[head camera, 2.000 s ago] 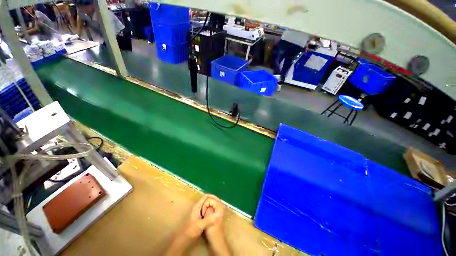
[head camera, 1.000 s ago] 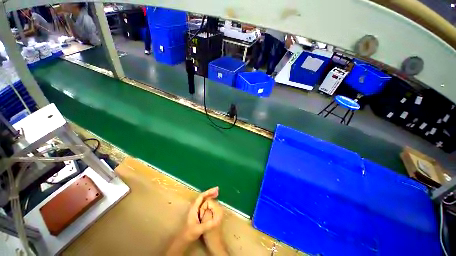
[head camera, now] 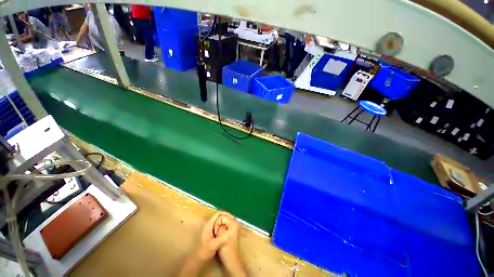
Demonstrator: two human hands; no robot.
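My left hand and my right hand are clasped together over the far edge of the cardboard-covered bench, beside the green conveyor belt. The fingers are folded around each other, and no object shows in them. A thin dark line shows between the fingers; I cannot tell what it is. A reddish-brown block lies on the white press base at the left end of the bench.
Pale air hoses loop around the press frame. A blue plastic sheet covers the belt at right. A black-connector cable hangs over the belt's far edge. A cardboard box sits far right.
The raised fingers have folded down into the clasp. The view has shifted slightly, and a person in red now shows by the blue bins in the background.
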